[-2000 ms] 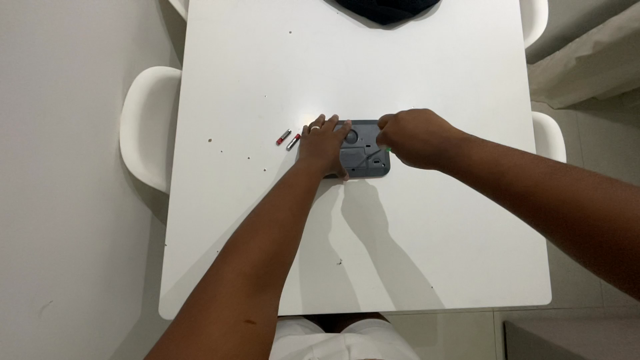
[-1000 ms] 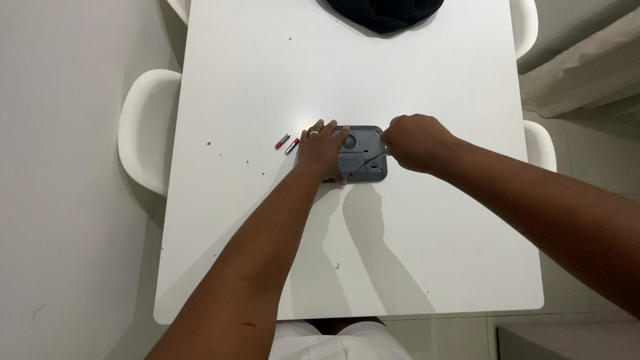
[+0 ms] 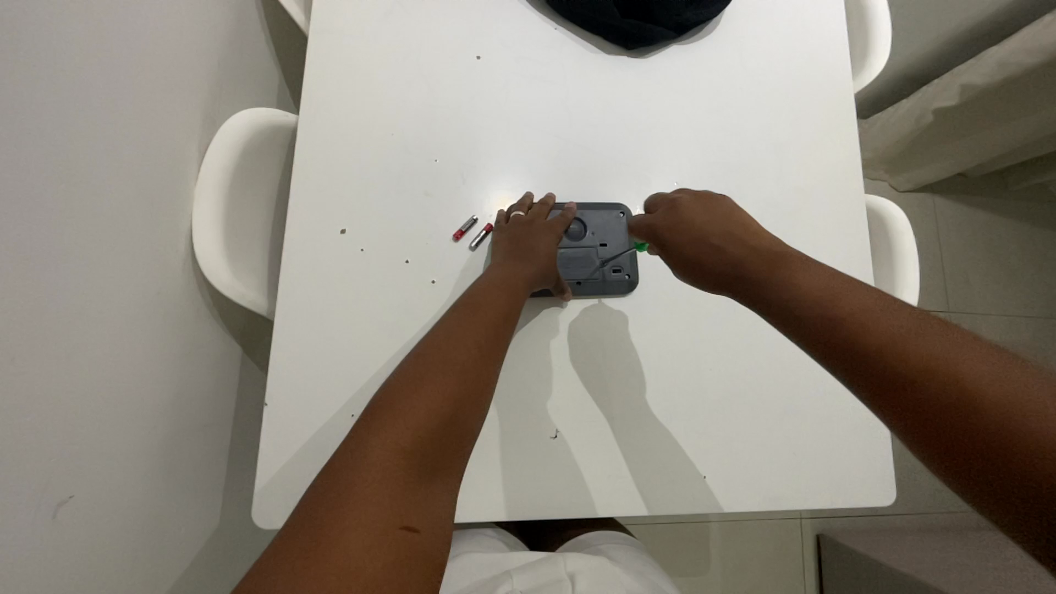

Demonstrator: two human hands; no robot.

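A dark grey plastic device with rounded corners, a round recess and small holes lies flat on the white table. My left hand, with a ring on one finger, is spread over its left part and presses on it. At the device's right edge, my right hand is closed around a screwdriver with a green part showing at the grip. The thin shaft slants down and left onto the device's face; whether the tip sits in a hole cannot be told. Two red and silver batteries, one left and one right, lie beside my left hand.
A black cloth item rests at the far edge of the white table. White chairs stand at the left and right sides. Small dark specks dot the tabletop. Light cloth hangs at the right.
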